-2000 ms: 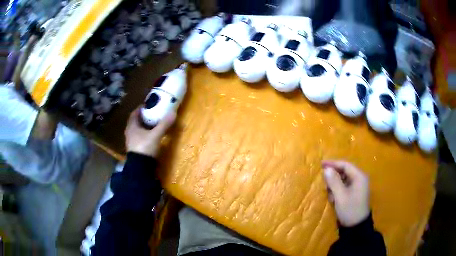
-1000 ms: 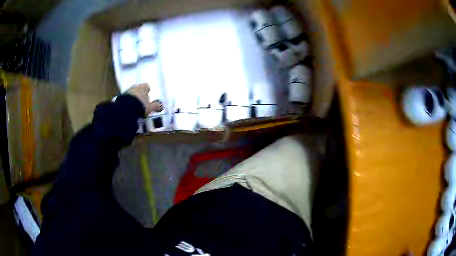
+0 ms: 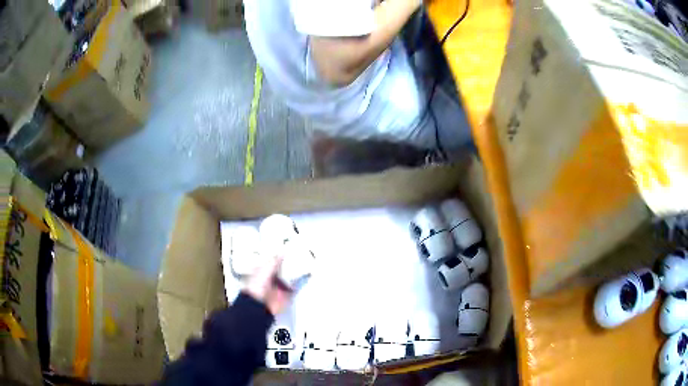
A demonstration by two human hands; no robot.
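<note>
My left hand (image 3: 270, 285), somewhat blurred, reaches into the open lower carton (image 3: 177, 283). Its fingers close on a white camera body (image 3: 299, 258) over the white divider sheet; part of the body is hidden by the fingers. Two more white bodies lie close by, one behind it (image 3: 277, 228) and one to its left (image 3: 244, 252). A row of bodies (image 3: 353, 350) lies along the carton's near side, and several others (image 3: 473, 309) lie at its right side. My right hand is out of the picture.
A camera (image 3: 626, 298) lies on the orange table covering (image 3: 588, 354), beside more white cameras at the right edge. A tall brown carton (image 3: 558, 151) stands on the table. A person's arm (image 3: 343, 56) is beyond the lower carton. Stacked cartons (image 3: 113, 317) stand at left.
The view has turned from the table to the lower carton. My left hand has gone from the near row to the bodies farther back. My right hand has left the picture.
</note>
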